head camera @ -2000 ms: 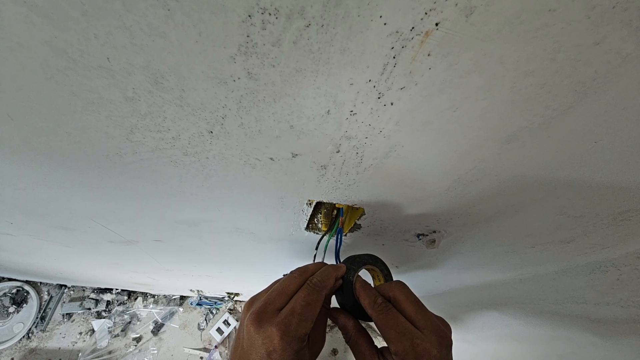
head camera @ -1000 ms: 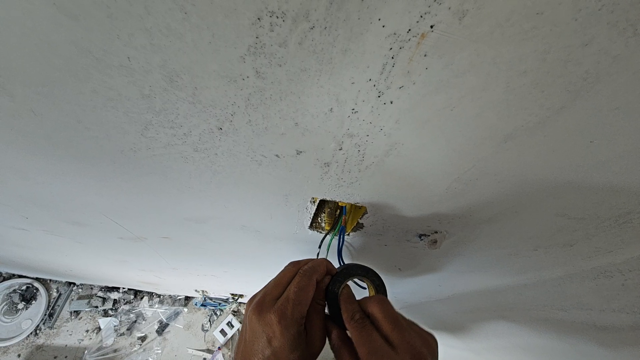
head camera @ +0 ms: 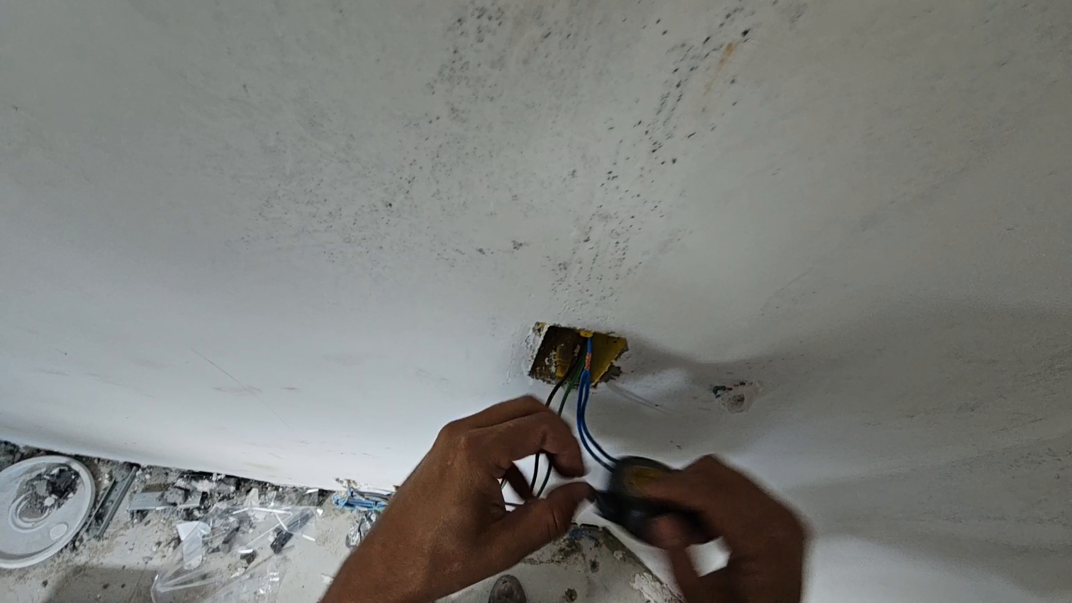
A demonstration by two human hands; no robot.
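Note:
A yellow electrical box (head camera: 610, 358) is recessed in the white wall, and blue wires (head camera: 581, 410), a green wire and a black wire hang out of it. My right hand (head camera: 737, 528) grips a roll of black electrical tape (head camera: 641, 494), blurred by motion, just below and right of the box. Beside it on the left, my left hand (head camera: 494, 494) has thumb and forefinger bent toward the roll, at what looks like the tape's dark end. The green and black wires pass behind my left fingers; whether the fingers touch them is hidden.
A white round plastic lid (head camera: 74, 511) with debris on it lies on the floor at lower left. Plastic scraps (head camera: 243, 536) and rubble are near it, with blue wires (head camera: 362, 501) by the wall's foot. A small damaged hole (head camera: 737, 395) is right of the box.
My hands have parted; the tape roll in my right hand has moved right, away from my left fingers. More of the wires now shows between the hands.

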